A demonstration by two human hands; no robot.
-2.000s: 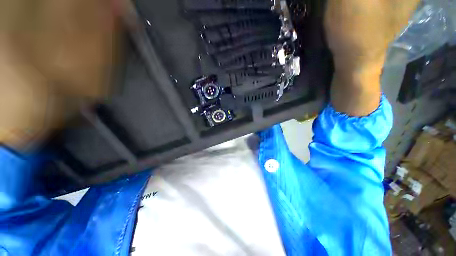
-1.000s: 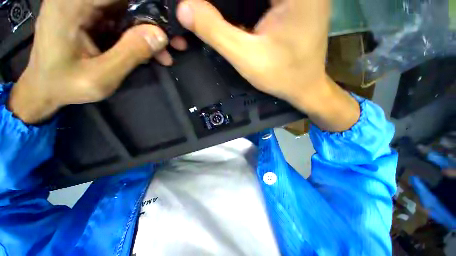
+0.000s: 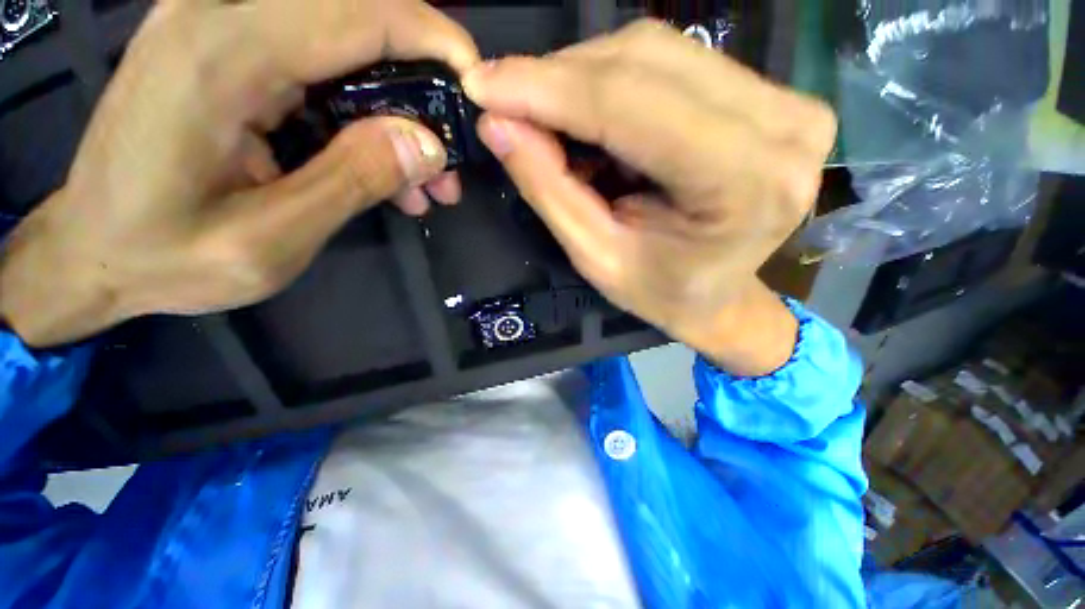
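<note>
My left hand (image 3: 226,167) holds a black glossy smartwatch case (image 3: 399,98) between thumb and fingers, tilted, above the black compartment tray (image 3: 333,410). My right hand (image 3: 666,155) touches the case's right end with its fingertips. It pinches what looks like a black watch strap (image 3: 472,133) there, mostly hidden by the fingers. The join between strap and case cannot be made out. Another watch case (image 3: 508,326) lies sensor side up in a tray pocket below the hands.
One more watch case (image 3: 17,17) lies at the top left. Shiny metal parts (image 3: 702,33) show behind my right hand. Crumpled clear plastic bags (image 3: 940,143) lie at the right. Brown cartons (image 3: 952,458) stand at the lower right. The tray's near edge is close to my shirt.
My hands have come together over the tray, with a watch case now in my left hand. One of the two cases in the near pocket is gone. The view has shifted slightly.
</note>
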